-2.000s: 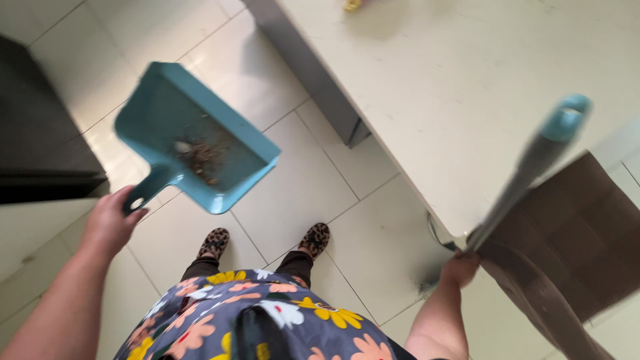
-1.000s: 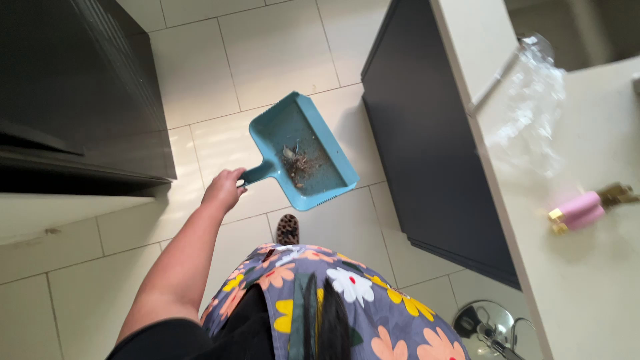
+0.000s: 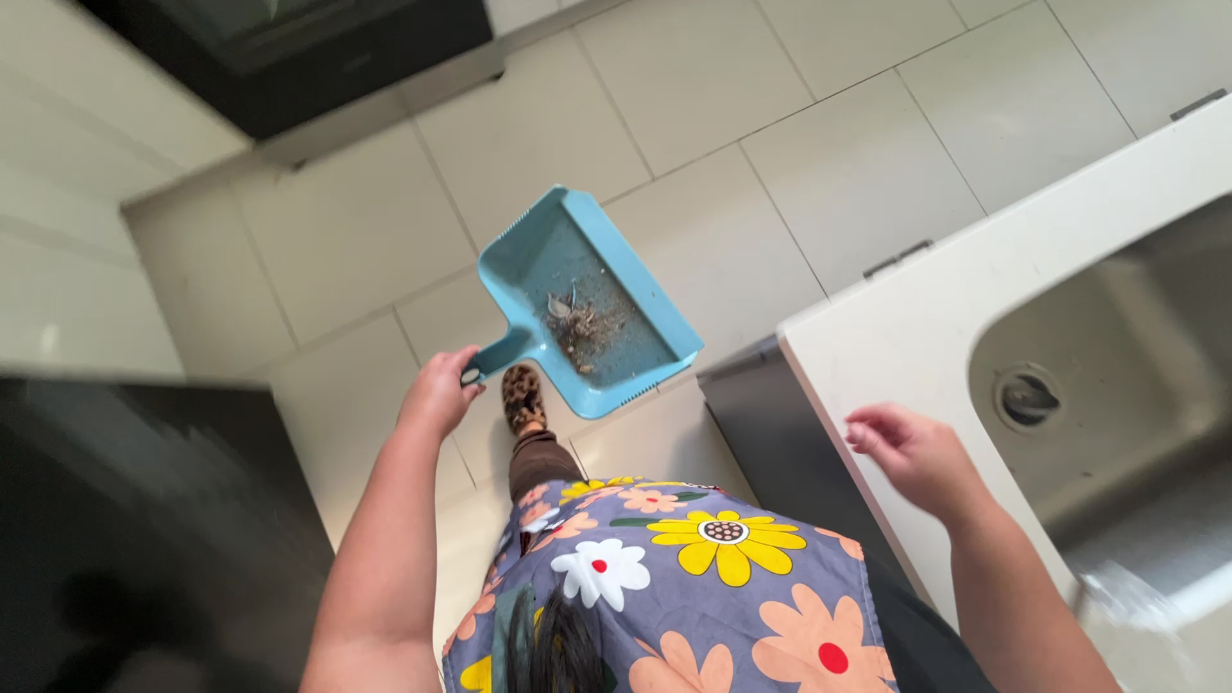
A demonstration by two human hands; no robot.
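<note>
My left hand grips the short handle of a light-blue plastic dustpan, held level above the tiled floor. A small heap of swept debris, with dust and bits around it, lies in the pan. My right hand is over the edge of the white countertop, beside the sink; its fingers are loosely curled and nothing shows in them.
A metal sink with a drain is set in the white countertop at right. Clear plastic lies near its lower edge. A dark oven stands at upper left, a glossy black surface at lower left.
My right hand, out of view one second ago, is back in view; two seconds ago it held a long grey handle with a blue end. The view has moved from the bare counter to the sink.
</note>
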